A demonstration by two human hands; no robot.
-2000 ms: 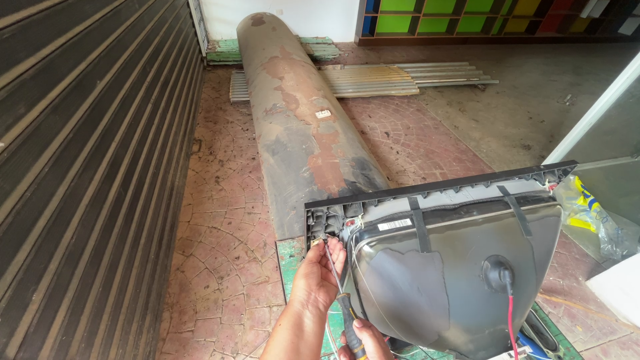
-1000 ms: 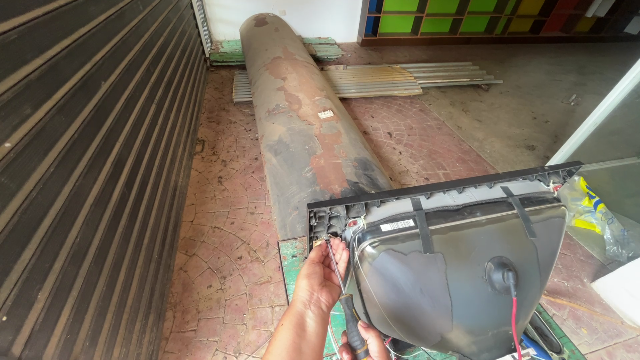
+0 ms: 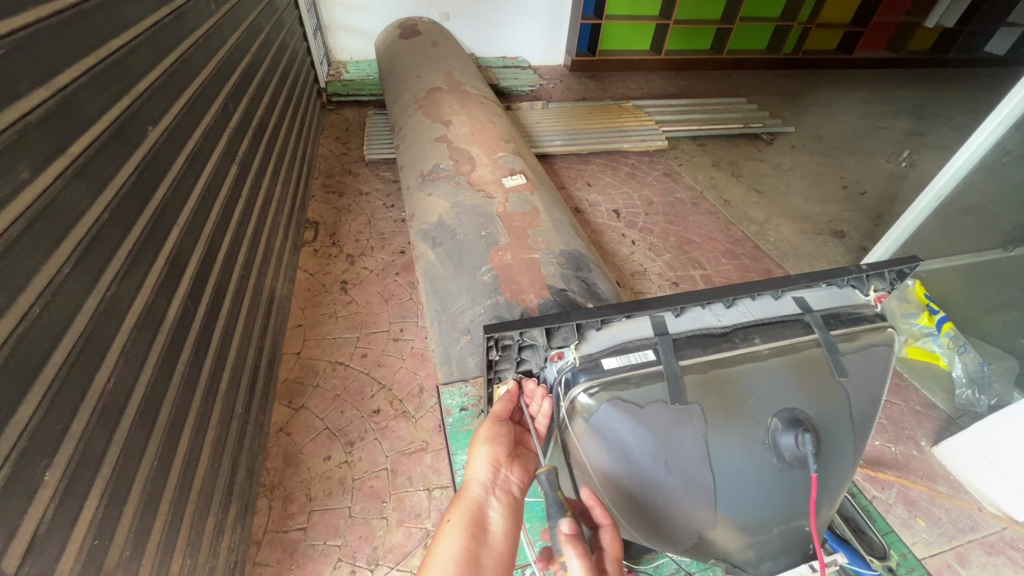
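Observation:
A cathode-ray picture tube (image 3: 640, 448) rests in a black plastic television frame (image 3: 704, 298), with a rubber anode cap (image 3: 792, 438) and red wire on its back. My right hand (image 3: 588, 536), low in the view, is closed on the handle of a screwdriver (image 3: 552, 496). The shaft runs up to the frame's left corner, where the fingers of my left hand (image 3: 512, 436) pinch close about the tip, beside a small tan piece (image 3: 502, 390). Whether they grip the shaft, a screw or that piece is hidden.
Under the frame lies a worn green board (image 3: 462, 432). A large rusty metal cylinder (image 3: 480, 200) lies behind it, across corrugated sheets (image 3: 592, 128). A ribbed shutter (image 3: 144, 240) stands at left. At right are a clear plastic bag (image 3: 952, 344) and a white object (image 3: 988, 460).

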